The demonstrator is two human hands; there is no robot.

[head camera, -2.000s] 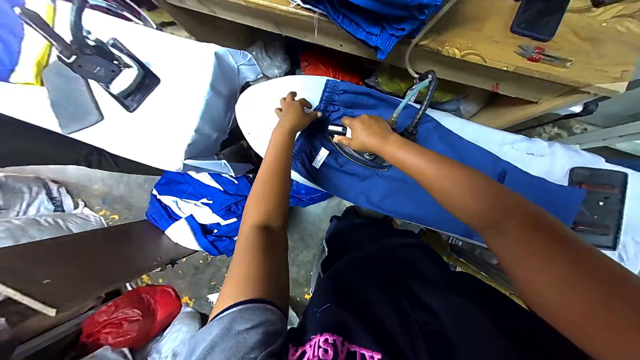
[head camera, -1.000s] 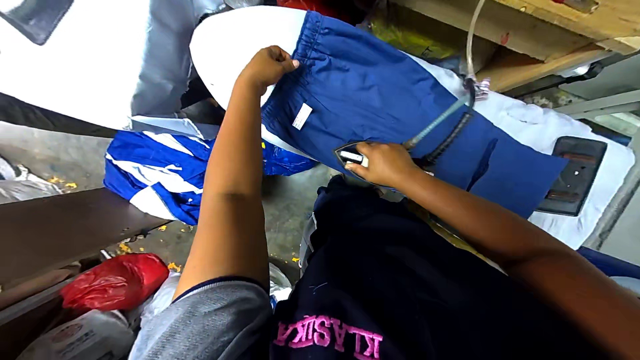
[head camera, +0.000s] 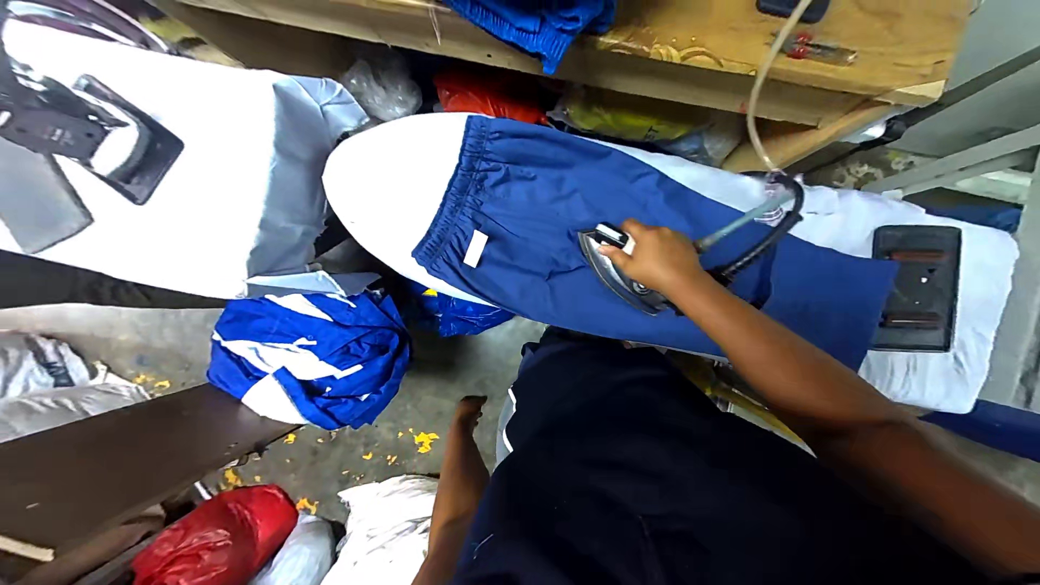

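Navy elastic-waist trousers or shorts (head camera: 552, 187) lie over a white padded ironing board (head camera: 374, 175), waistband near its rounded left end, with a small white label (head camera: 475, 249) below the band. My right hand (head camera: 660, 256) is closed on the handle of a steam iron (head camera: 621, 280), which rests on the middle of the garment. A hose and a dark cord run from the iron's rear. My left hand (head camera: 470, 409) hangs low beside my body, off the board; its fingers are small and partly turned away, and no object shows in it. A dark iron rest (head camera: 918, 288) lies at the board's right end.
Another iron (head camera: 130, 154) stands on a white-covered table (head camera: 219, 106) at left. A blue-and-white garment bundle (head camera: 313, 357) sits on a brown bench (head camera: 122, 443). Behind the board is a wooden table (head camera: 691, 49) with blue cloth and small snips (head camera: 816, 50). Bags lie below.
My left hand has left the waistband and dropped to my side. My right hand still holds the iron, which was near the waistband two seconds ago and is now farther from it. The view has shifted.
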